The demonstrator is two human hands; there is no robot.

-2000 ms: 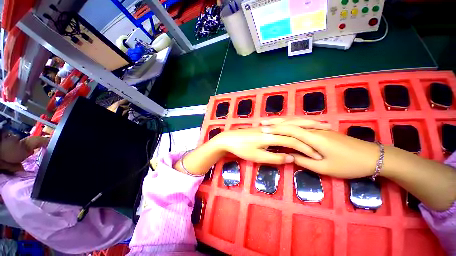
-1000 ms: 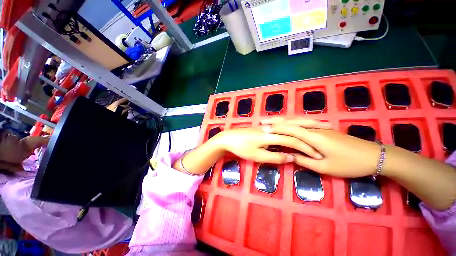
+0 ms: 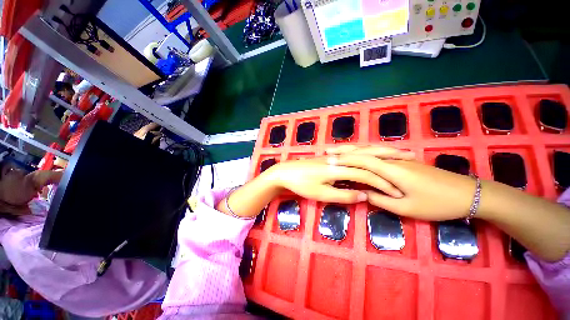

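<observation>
A red foam tray (image 3: pixel 306 244) with square pockets lies in front of me. Dark smartwatches without straps sit in its upper rows, such as this watch (image 3: pixel 445 120). Shiny watches, such as this one (image 3: pixel 385 232), sit in the row below my hands. Several front pockets hold no watch. My left hand (image 3: pixel 309 181) comes from the left and lies flat over the middle of the tray. My right hand (image 3: pixel 415 187), with a bracelet at the wrist, overlaps it from the right. Neither hand holds anything. The hands partly hide the second row of watches.
A tester (image 3: pixel 400 34) with a bright screen and round buttons stands beyond the tray, with a small white display (image 3: pixel 375 55) before it. A pale pen holder (image 3: pixel 296 40) is beside it. A black monitor (image 3: pixel 115 190) with cables and a person in pink (image 3: pixel 81 275) are at left.
My hands, the tray and the watches have not visibly moved. Only a distant person in the upper left background has shifted slightly.
</observation>
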